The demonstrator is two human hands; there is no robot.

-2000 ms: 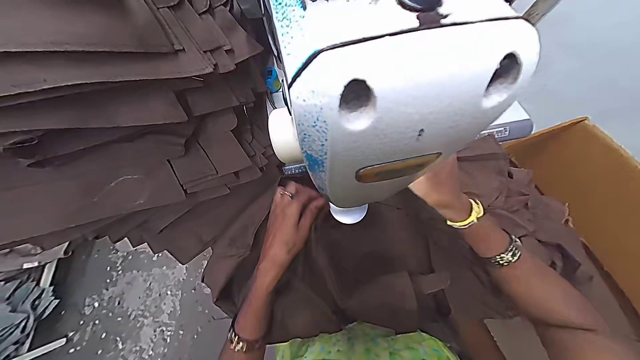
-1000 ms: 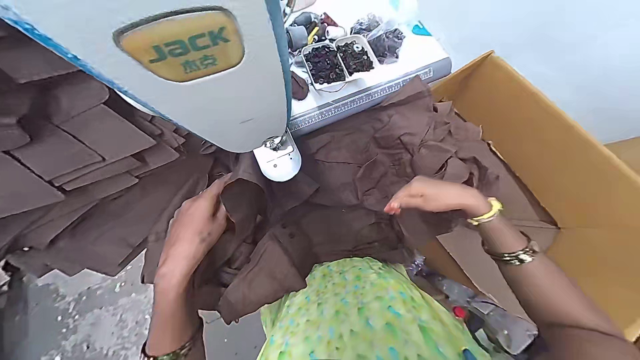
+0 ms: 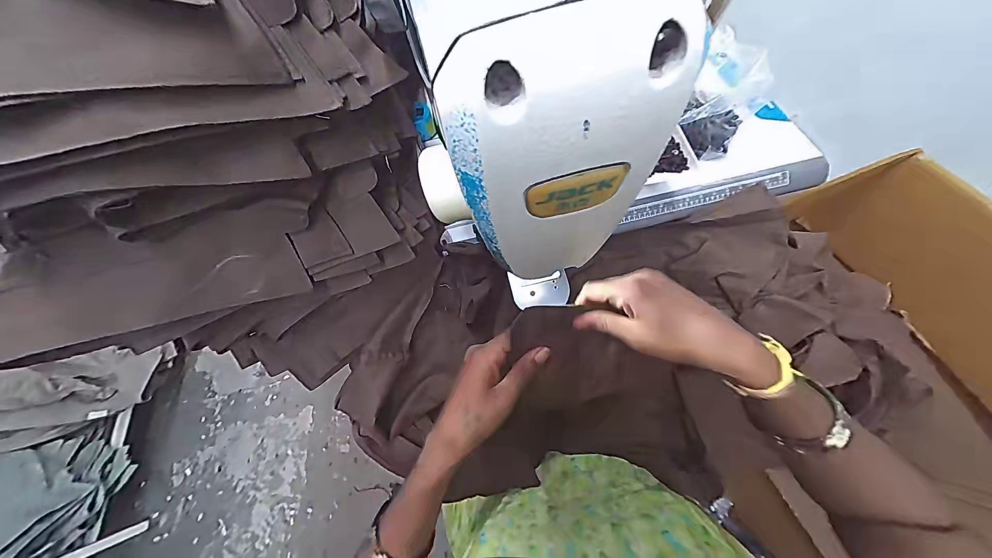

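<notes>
A piece of dark brown fabric [image 3: 566, 364] is held up just in front of the white Jack sewing machine head [image 3: 573, 132]. My left hand [image 3: 492, 380] grips its left edge, the thumb lying on the near face. With thumb and fingers, my right hand [image 3: 647, 314] pinches the top edge to the right. Both hands are close below the machine's white needle-area guard [image 3: 540, 290]; the needle itself is hidden. More brown fabric drapes under and around the hands, over my lap.
Stacked brown cut pieces [image 3: 155, 170] fill the left side. A cardboard box [image 3: 914, 256] stands at right beside bunched brown fabric [image 3: 821, 310]. Small dark parts [image 3: 670, 159] and a plastic bag [image 3: 736, 66] lie behind the machine. Grey-green cloth [image 3: 54, 465] is at lower left.
My right hand, apart from the fabric edge one second ago, now pinches it near my left hand. The fabric is raised before the machine. The view has shifted markedly.
</notes>
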